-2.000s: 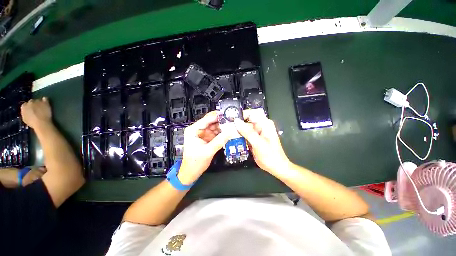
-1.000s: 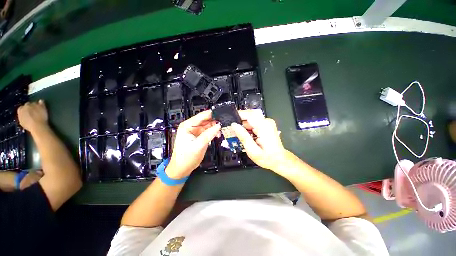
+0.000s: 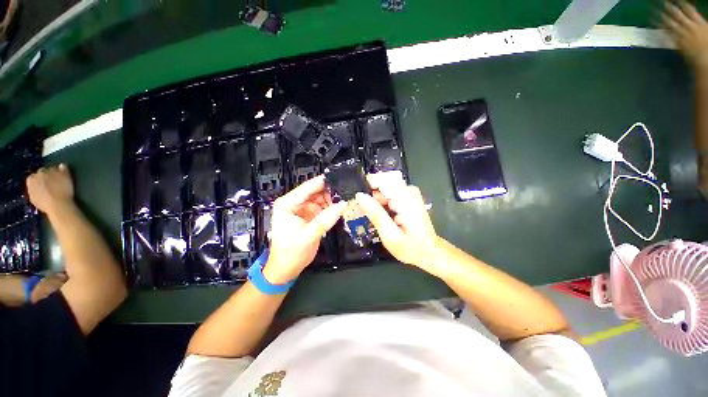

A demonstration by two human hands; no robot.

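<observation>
My left hand [image 3: 299, 229], with a blue wrist strap [image 3: 269, 276], and my right hand [image 3: 400, 221] hold a small phone unit between their fingers above the tray's right part. Its upper part is a black housing [image 3: 346, 180]; below the thumbs shows a circuit board [image 3: 359, 229] with a blue end. The fingertips hide the middle of it. The black blister tray [image 3: 233, 81] lies beneath, with housings in several pockets. One loose housing [image 3: 309, 132] lies tilted across the pockets above my hands.
A smartphone [image 3: 473, 150] lies right of the tray. A white charger [image 3: 602, 146] with looped cord and a pink fan [image 3: 674, 298] are far right. A white rail [image 3: 466, 48] borders the green belt, which carries units [image 3: 262, 19]. Another person's arm [image 3: 81, 233] is left; a hand [image 3: 688, 32] is top right.
The unit in my hands first showed a round part at its top and now shows a flat dark face. Belt units have shifted left, and another person's hand has appeared at top right.
</observation>
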